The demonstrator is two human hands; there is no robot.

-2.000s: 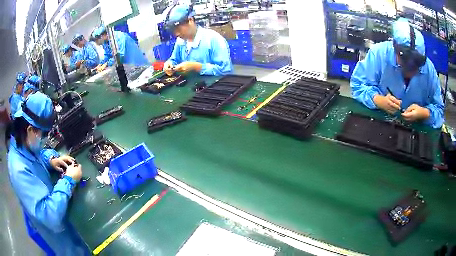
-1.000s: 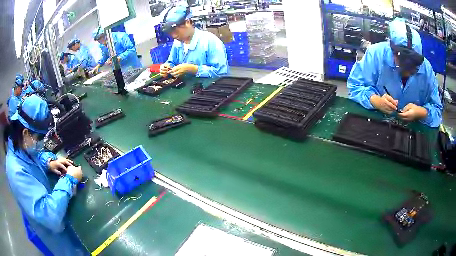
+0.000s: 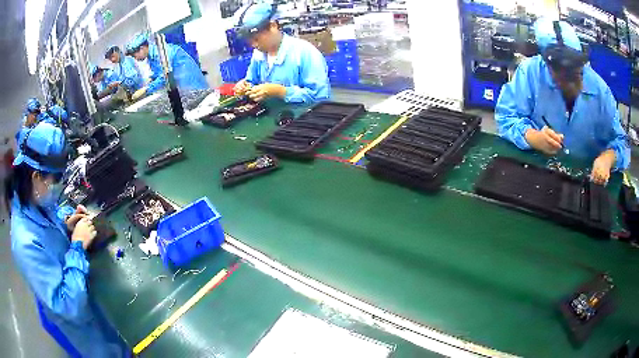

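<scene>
Neither of my hands shows in the head view. Nearest in front of me, a white component sheet (image 3: 319, 340) lies on the green bench mat, cut off by the bottom edge. At the lower right, a phone assembly (image 3: 583, 306) with a bluish board and orange flex lies on a black foam pad (image 3: 580, 330) on the green conveyor belt (image 3: 392, 269). Both are slightly blurred.
A white rail (image 3: 308, 285) edges the belt. A blue parts bin (image 3: 189, 236) stands at left, beside a black tray of small parts (image 3: 149, 211). Stacked black phone trays (image 3: 422, 147) stand across the line. Workers in blue smocks sit at left, behind and at right.
The foam pad with the phone assembly has shifted right in the picture. The worker at right has moved one hand apart onto the black tray. The left worker's hands have shifted.
</scene>
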